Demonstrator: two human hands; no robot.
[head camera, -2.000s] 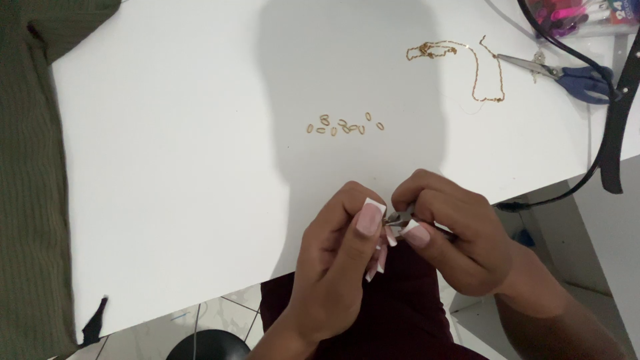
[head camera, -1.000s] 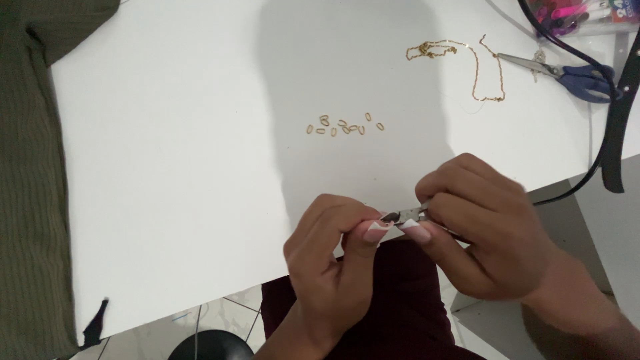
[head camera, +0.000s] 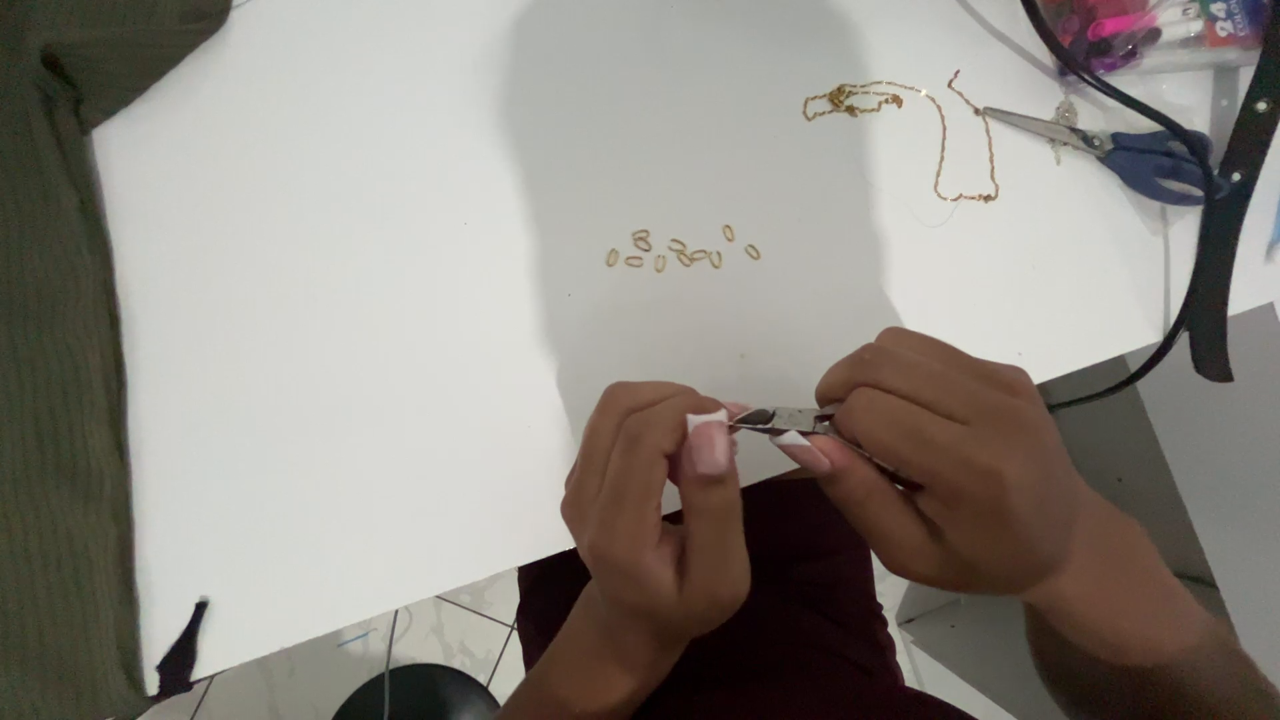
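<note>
My right hand (head camera: 950, 460) grips small metal pliers (head camera: 795, 420), whose jaws point left and meet the fingertips of my left hand (head camera: 665, 500). My left thumb and forefinger are pinched together at the jaw tips; whatever sits between them is too small and covered to make out. Above my hands, several small oval gold-coloured links (head camera: 678, 250) lie loosely grouped on the white table. Farther up and right rests a thin gold-coloured chain (head camera: 942, 150), partly bunched, with one length curving near the scissors' tip.
Blue-handled scissors (head camera: 1150, 160) lie at the upper right, under a black cable (head camera: 1110, 95). A black strap (head camera: 1215, 290) hangs over the right edge beside a clear bag of coloured pens (head camera: 1160, 30). Green ribbed fabric (head camera: 60, 360) covers the left side. The white table's (head camera: 350, 400) front edge runs below my hands.
Both hands stay together around the pliers' tips, with the grip and angle shifting; the pliers show more plainly now than two seconds ago. The links and chain have not moved.
</note>
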